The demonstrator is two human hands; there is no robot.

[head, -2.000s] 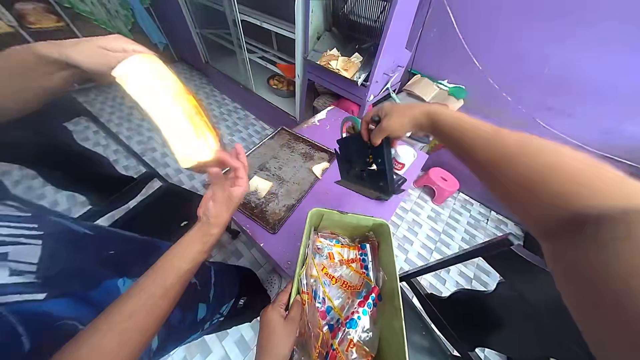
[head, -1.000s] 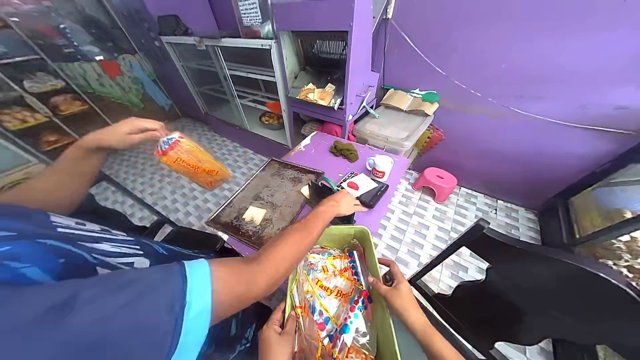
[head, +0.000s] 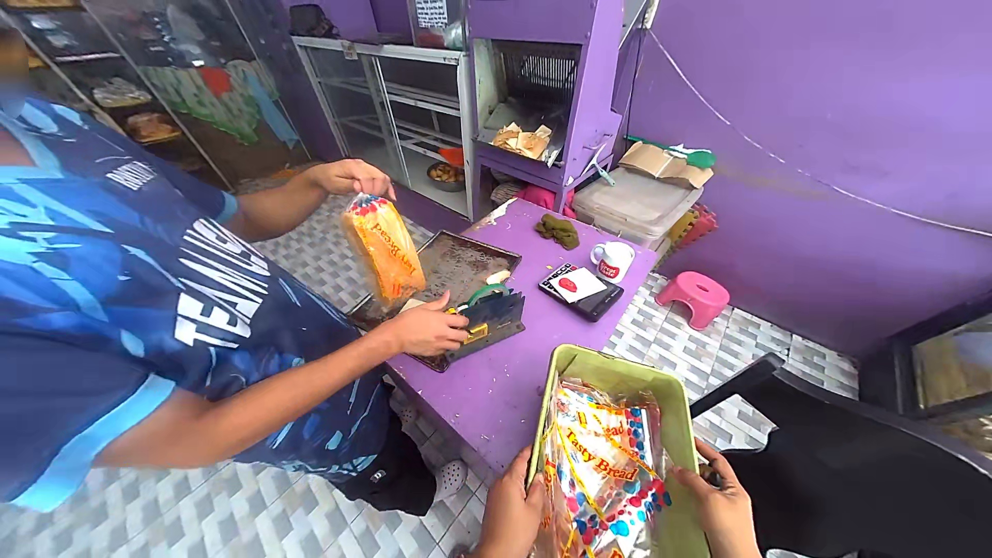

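My left hand [head: 510,508] grips the left side of a green plastic bin [head: 686,418]. On the bin's right rim lies my right hand [head: 721,496], its fingers hooked over the side. Printed plastic bread bags [head: 601,465] fill the bin. To the left stands a co-worker in a blue shirt [head: 225,310]. One hand of that person holds up a bagged loaf of bread [head: 387,252] by its gathered neck; the other touches a dark bag-sealing tape dispenser [head: 496,322] on the purple table [head: 527,395].
A baking tray [head: 465,263] with bread pieces lies behind the dispenser. A phone [head: 593,302], a mug [head: 612,260] and a green cloth [head: 556,231] are on the table. A pink stool [head: 694,298] stands beyond it; a black chair [head: 845,465] is at right. A bread slicer [head: 593,101] stands behind.
My right hand has come from the dark dispenser to the bin's right rim. The co-worker's loaf is now bagged and hangs near the tray, and the dispenser stands further left, at that person's hand.
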